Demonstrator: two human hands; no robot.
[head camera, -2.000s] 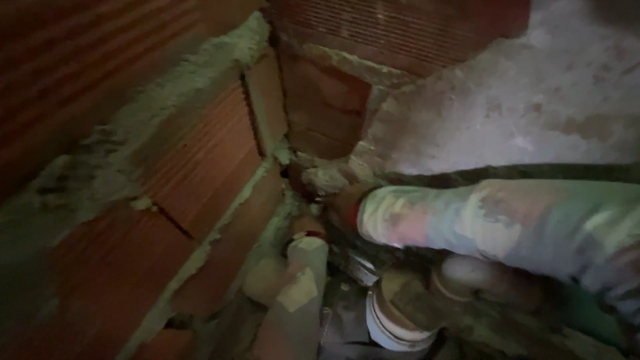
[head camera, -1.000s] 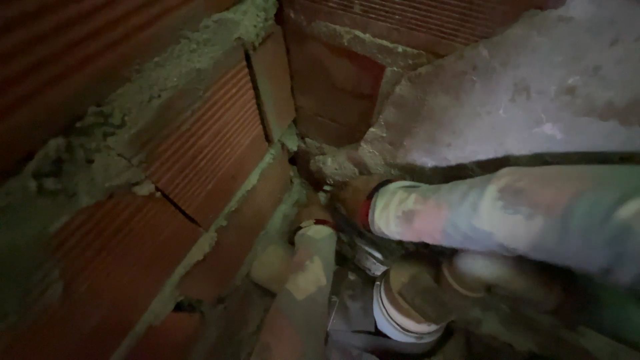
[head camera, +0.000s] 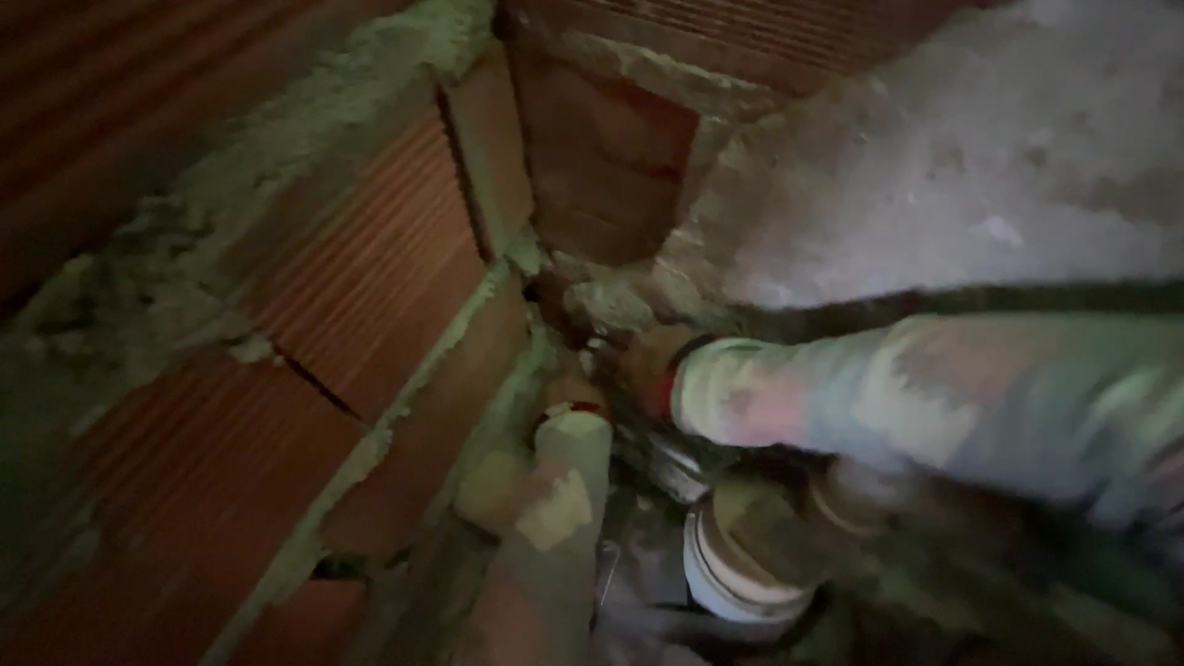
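Observation:
Both forearms, in patterned sleeves, reach toward the low corner between a red hollow-brick wall and a second brick wall. My left hand is low in that corner, beside the mortar at the wall's foot. Close to its right, my right hand is near lumpy, pale rubble. Both hands are dark and blurred, so their fingers and anything in them cannot be made out.
A round white container stands below my right forearm, with a shiny metal-like piece above it. A rough, pale grey slab or wall surface slopes at the upper right. Rough mortar lines the brick joints on the left.

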